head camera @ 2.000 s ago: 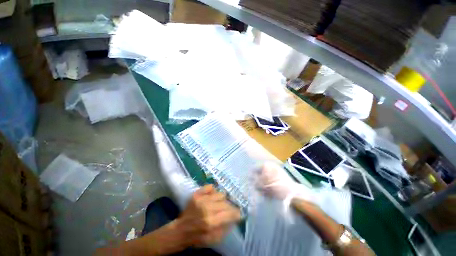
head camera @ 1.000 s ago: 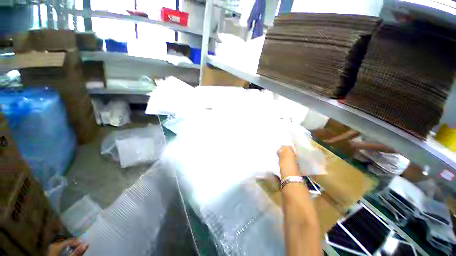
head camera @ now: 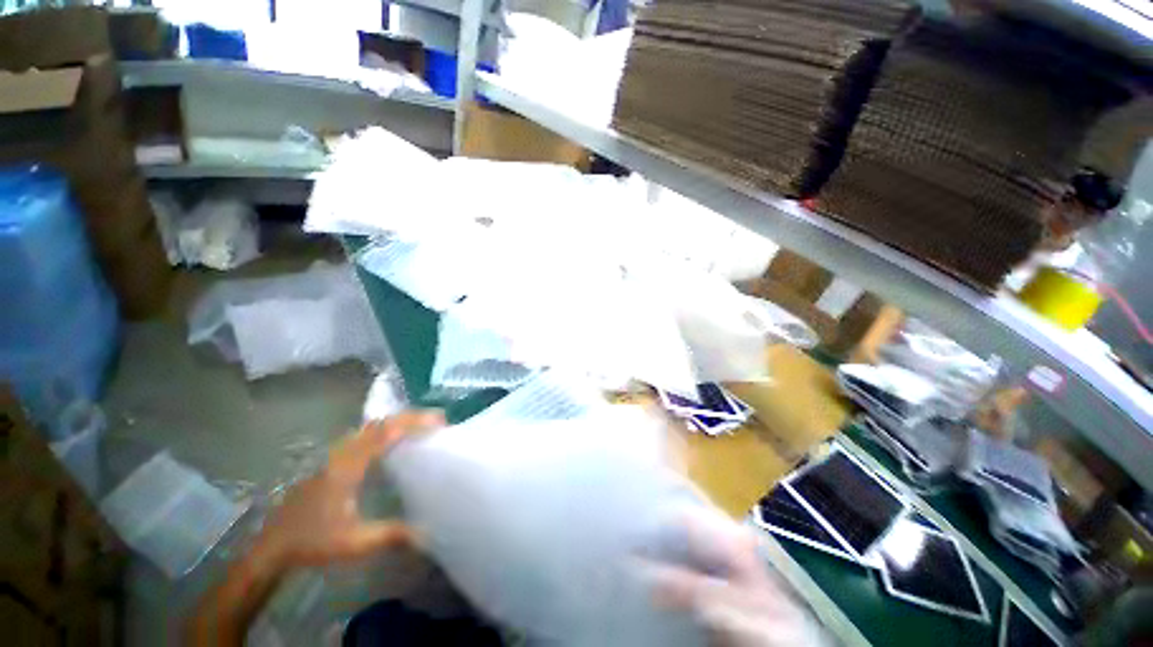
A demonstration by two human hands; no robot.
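A whitish air column bag (head camera: 537, 506), blurred by motion, is in front of me over the bench edge. My left hand (head camera: 360, 493), bare and blurred, is at its left edge, with thumb and fingers around that edge. My right hand (head camera: 727, 581), in a translucent plastic glove, is on its lower right part; its fingertips are blurred. More air column bags (head camera: 556, 266) lie in a bright loose pile beyond, with a ribbed sheet at the near side.
Solar panels (head camera: 847, 499) lie on the green bench at right; a few more sit on a cardboard sheet (head camera: 803, 398). Flattened cartons (head camera: 746, 95) and a yellow roll (head camera: 1060, 298) are on the shelf. Another person's hand (head camera: 879, 335) shows across the bench. Plastic sleeves (head camera: 171, 512) litter the floor.
My hands were wide apart with a long ribbed strip at lower left; they are now closer together at the bag in front of me. The view has tilted down and shifted right.
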